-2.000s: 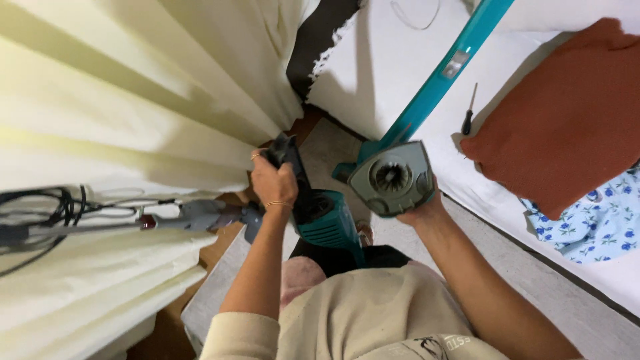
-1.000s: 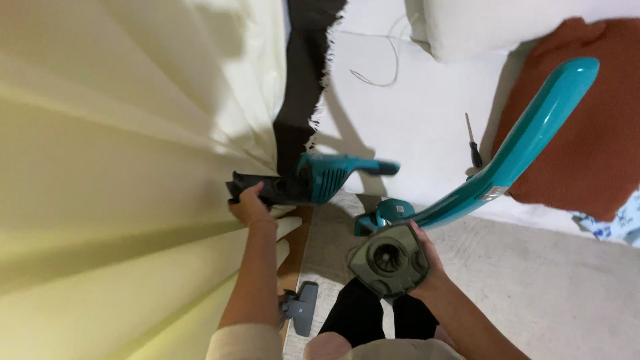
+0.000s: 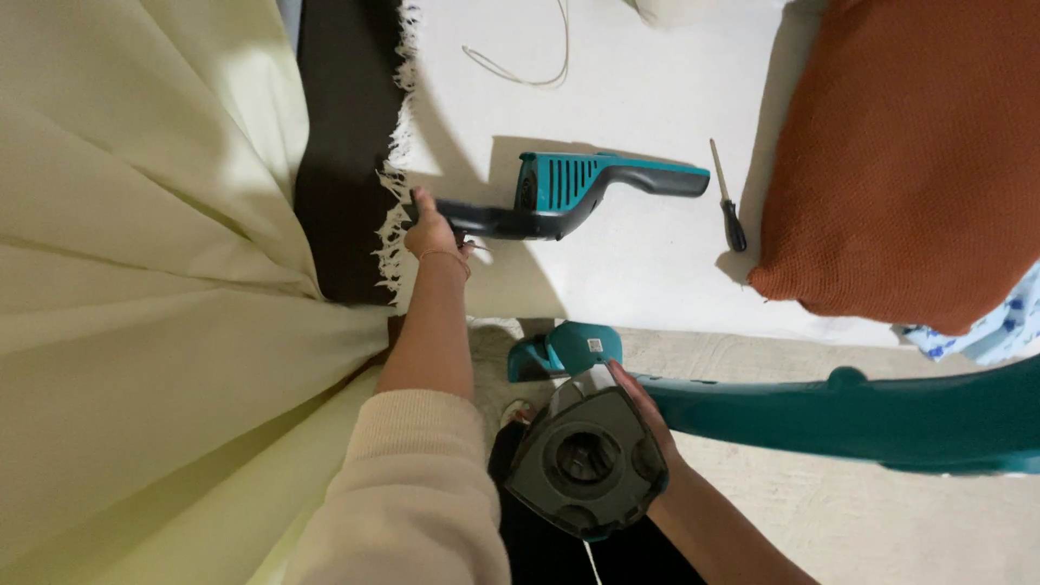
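My left hand (image 3: 435,233) grips the black front end of a teal and black handheld vacuum unit (image 3: 569,191), which lies over the white fringed cover, its handle pointing right. Low in the middle, my right hand (image 3: 650,422) holds a dark grey vacuum dust container (image 3: 587,459), its round opening facing up. Behind it, the teal floor head (image 3: 583,345) of a stick vacuum is on the floor. The long teal vacuum body (image 3: 812,410) stretches from there to the right edge. A screwdriver (image 3: 731,219) with a black handle lies right of the handheld unit.
A rust-coloured knitted cushion (image 3: 910,162) rests on the white cover (image 3: 650,284) at the right, with blue-flowered fabric (image 3: 991,325) below it. A thin looped cord (image 3: 528,81) lies at the top. Pale curtains (image 3: 162,284) hang along the left side.
My left hand has moved the handheld unit from near the curtain to over the white cover. My right hand still holds the dust container. The view has shifted towards the cover.
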